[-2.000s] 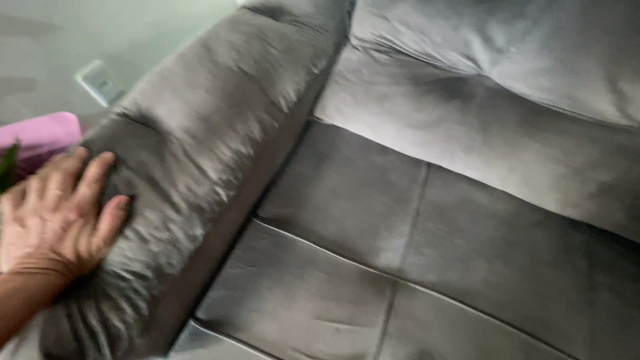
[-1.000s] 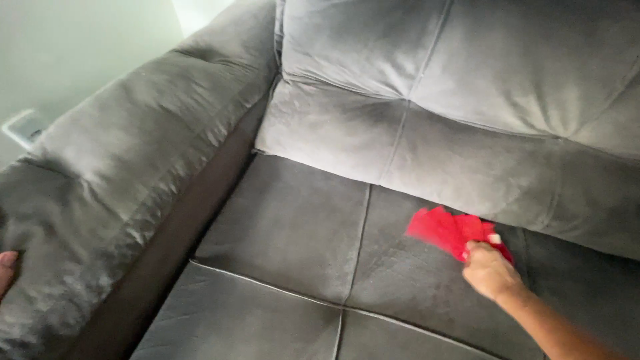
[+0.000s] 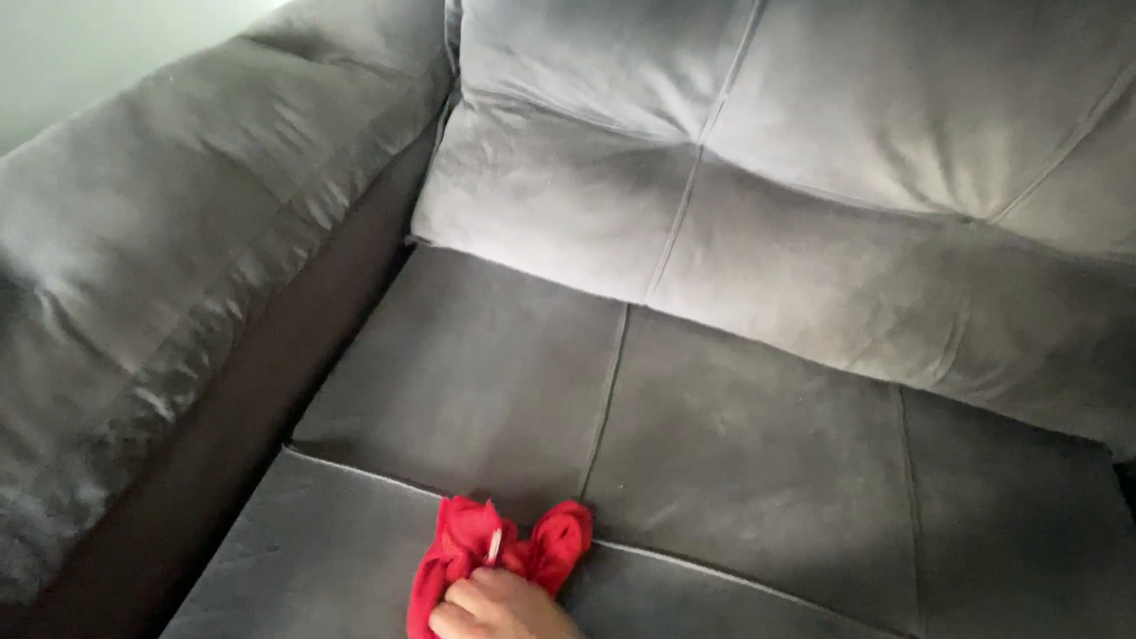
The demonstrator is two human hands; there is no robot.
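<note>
My right hand [image 3: 501, 606] is closed on a bunched red cloth [image 3: 461, 541] at the bottom centre. The cloth rests on the grey sofa seat cushion [image 3: 497, 373], over the place where its piped seams meet. A small white tag or edge shows on the cloth. Only the back of the hand and some knuckles are visible. My left hand is outside the view.
A padded sofa armrest [image 3: 177, 213] with wrinkled fabric runs along the left. The tufted sofa backrest [image 3: 799, 266] rises behind the seat. Behind the armrest stands a pale wall [image 3: 98, 53].
My right hand with the red cloth has moved from the back of the seat, near the backrest, toward the front and left. My left hand, earlier on the armrest, has left the view.
</note>
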